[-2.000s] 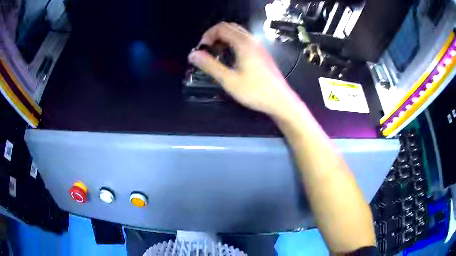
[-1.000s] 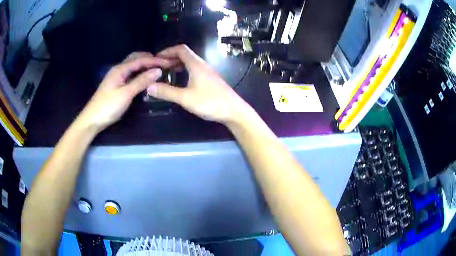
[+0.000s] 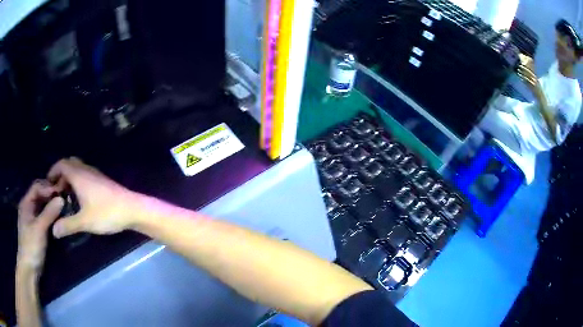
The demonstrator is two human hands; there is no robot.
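My left hand (image 3: 38, 214) and my right hand (image 3: 93, 198) are together at the far left of the view, over the machine's black table (image 3: 147, 172). Their fingers curl around a small dark thing (image 3: 69, 203), apparently at the fixture. The fingers cover most of it, so I cannot tell the part from the fixture. My right forearm stretches across the grey panel.
The black tray (image 3: 371, 211) with rows of shiny parts lies right of the panel. A yellow light curtain bar (image 3: 281, 83) stands at the table's corner. A warning label (image 3: 208, 149), bottle (image 3: 342, 75), blue stool (image 3: 491, 185) and seated person (image 3: 550, 108) also show.
The view has swung to the right, bringing the tray, bottle and person into fuller view. Two seconds ago only my right hand was at the fixture; my left hand has since joined it.
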